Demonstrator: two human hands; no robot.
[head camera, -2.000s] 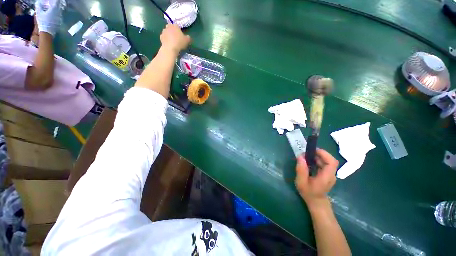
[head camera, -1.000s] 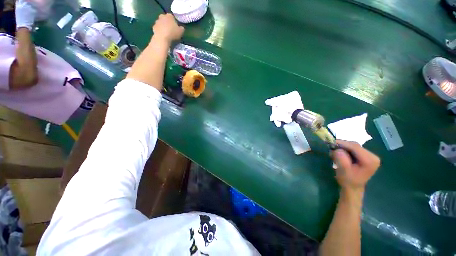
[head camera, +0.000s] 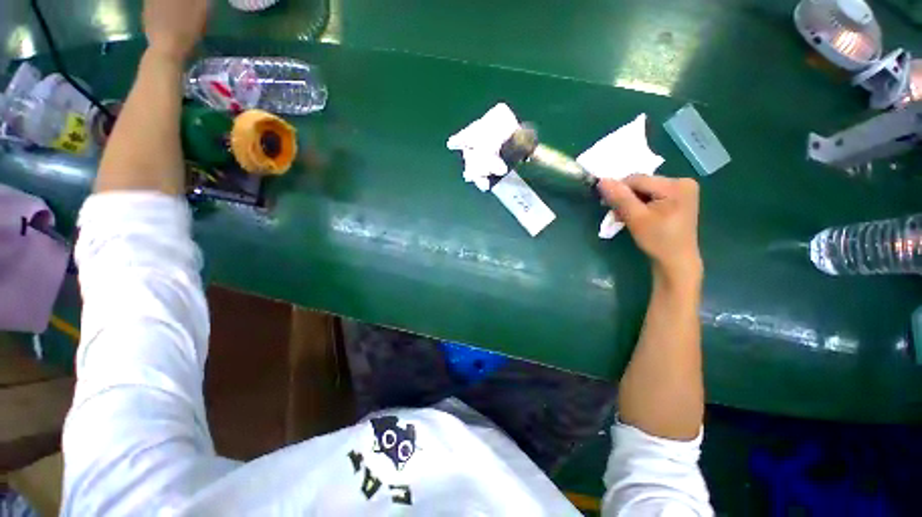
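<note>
My right hand (head camera: 657, 212) grips the dark handle of a hammer (head camera: 556, 162). The hammer's head is over the edge of a white cloth (head camera: 482, 141) at the left. A second white cloth (head camera: 619, 151) lies partly behind my right hand. A light-blue block (head camera: 524, 204) with small print lies just below the hammer head, and another light-blue block (head camera: 697, 139) lies to the right. My left hand (head camera: 177, 22) is at the top left, cut by the picture's edge, its fingers not visible.
At left are a green device with a fuzzy orange roll (head camera: 265, 142) and a clear bottle (head camera: 265, 85). A fan (head camera: 839, 28), a grey bracket (head camera: 864, 139) and a ribbed bottle (head camera: 869, 246) are at right. A person's pink garment (head camera: 30, 257) shows at far left.
The view has swung to the right, so bench things sit further left. The hammer stays in my right hand, its head first upright, now pointing left. The fan near my left hand has nearly left the top edge.
</note>
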